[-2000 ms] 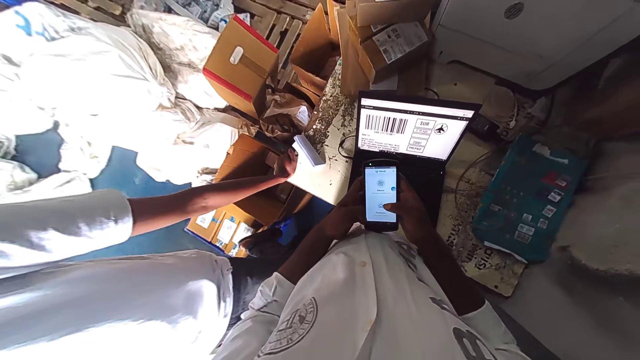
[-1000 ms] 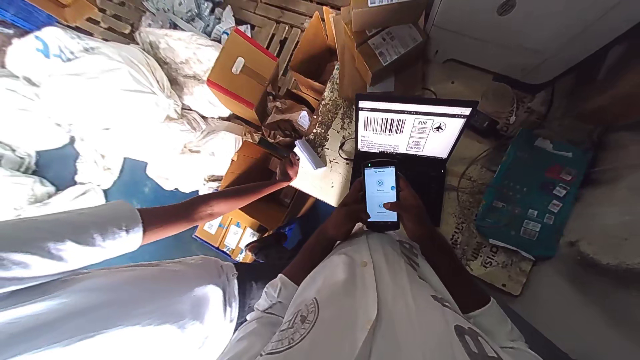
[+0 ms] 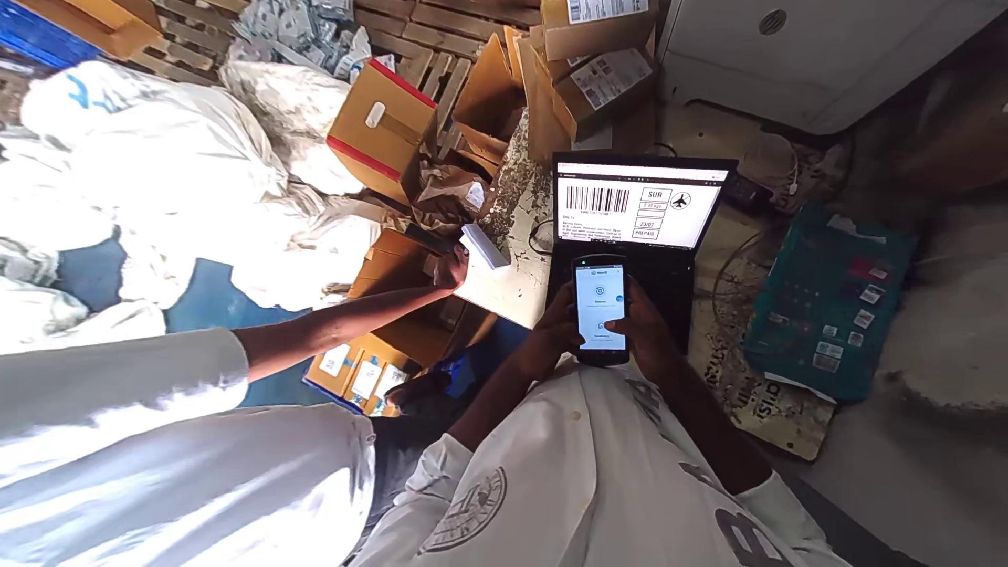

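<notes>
Both my hands hold a black smartphone (image 3: pixel 601 311) upright in front of my chest, its lit screen facing me. My left hand (image 3: pixel 554 331) grips its left side, and my right hand (image 3: pixel 647 324) grips the right side with the thumb over the lower screen. Directly behind the phone stands an opened black laptop (image 3: pixel 642 206); its screen shows a shipping label with a barcode. The phone and my hands hide part of the laptop's keyboard.
At left, a co-worker's hand (image 3: pixel 450 269) holds a small white object (image 3: pixel 483 246) by the worn table's edge (image 3: pixel 512 295). Cardboard boxes (image 3: pixel 383 126) and white sacks (image 3: pixel 181 173) lie beyond. A white printer (image 3: pixel 819 55) stands behind; a teal package (image 3: pixel 827 303) lies right.
</notes>
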